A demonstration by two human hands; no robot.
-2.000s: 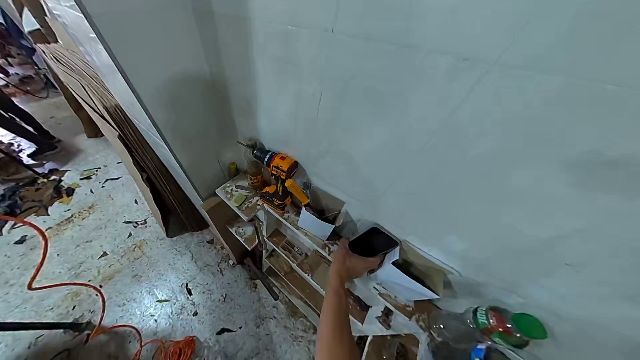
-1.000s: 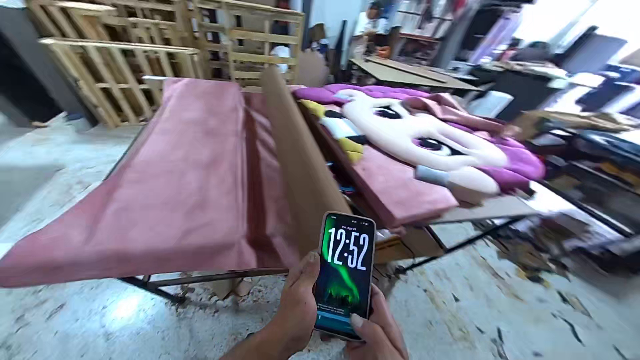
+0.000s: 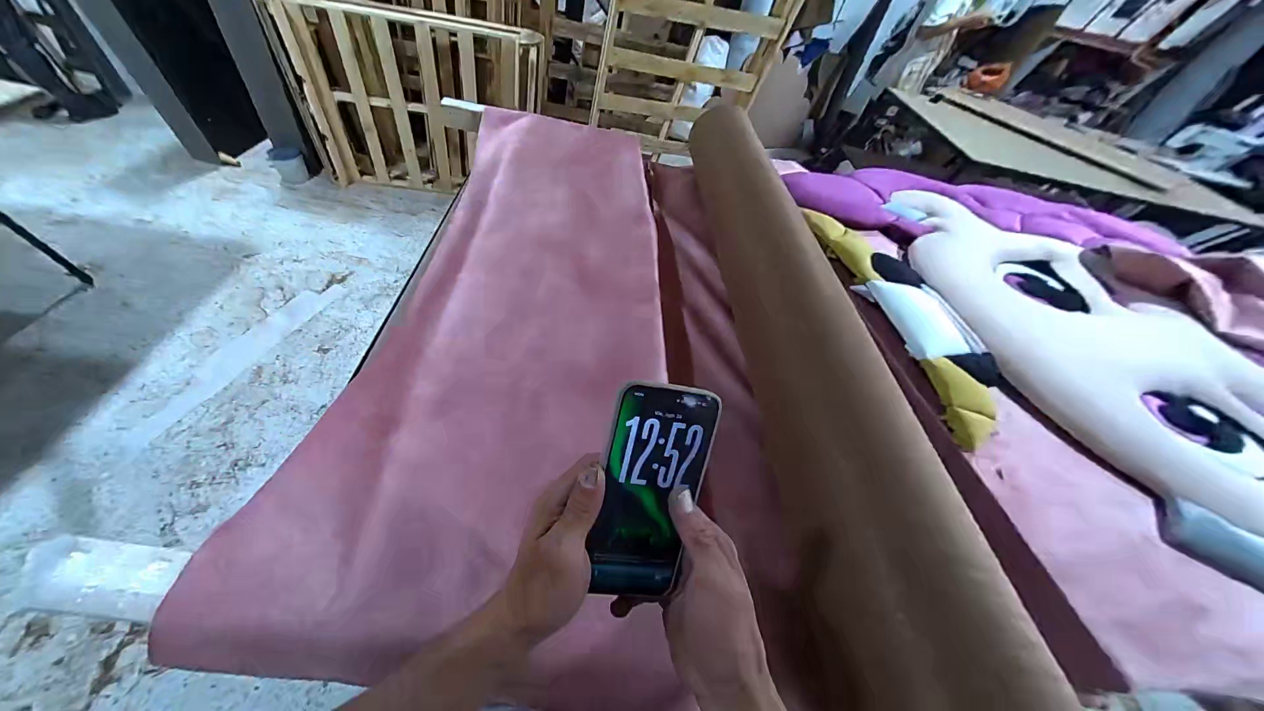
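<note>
A smartphone [image 3: 642, 533] with its screen lit is held upright between both hands. My left hand [image 3: 553, 553] grips its left edge, thumb along the side. On the right edge, my right hand [image 3: 706, 592] holds it with the thumb over the glass; the fingers behind the phone are mostly hidden. Beneath lies pink fabric [image 3: 425, 395], spread over a table and hanging past its left side. A long brown roll [image 3: 820, 375] of sheet material rests on the fabric, just right of the hands.
Right of the roll lies a padded cartoon-face panel [image 3: 1066, 355] in white and purple. Wooden slatted frames [image 3: 405, 99] stand behind the table. A board-topped table [image 3: 1037, 138] is at the back right. Translucent plastic wrap [image 3: 99, 578] lies on the floor at lower left.
Two seconds ago one hand was at a dark phone over a small shelf by a wall. The view has since swung to the fabric table, and both hands now hold the phone, its screen lit.
</note>
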